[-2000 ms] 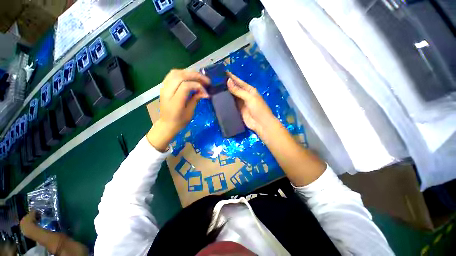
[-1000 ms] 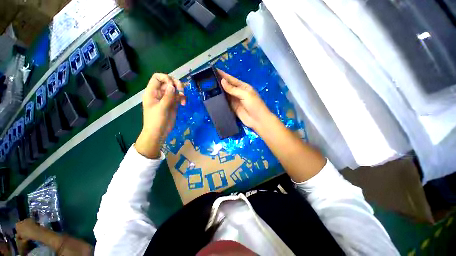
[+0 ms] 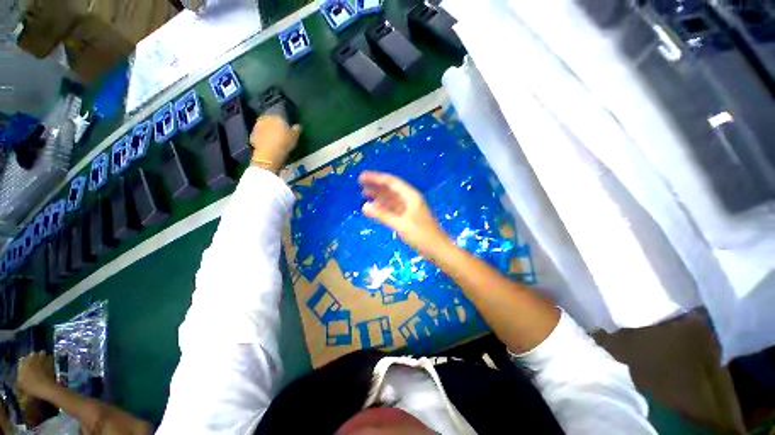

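My left hand (image 3: 274,140) reaches over the green conveyor and grips a dark housing (image 3: 274,102) there. The housing's window end points away from me, and my hand hides its near end. My right hand (image 3: 398,206) is open and empty above the heap of blue film pieces (image 3: 340,221). Under the film lies a brown cardboard sheet (image 3: 314,340), with hollow rectangular blue frames of film along its near side.
Dark housings (image 3: 149,200) and blue-edged frames (image 3: 189,110) stand in rows along the green conveyor (image 3: 319,119). White foam sheets (image 3: 586,195) and stacked dark units (image 3: 697,110) are at the right. Another person's hand (image 3: 38,374) is beside a clear bag (image 3: 81,344) at lower left.
My left hand has moved up and forward onto the conveyor, and the housing has left the space above the film. My right hand has let go and opened. The view has shifted.
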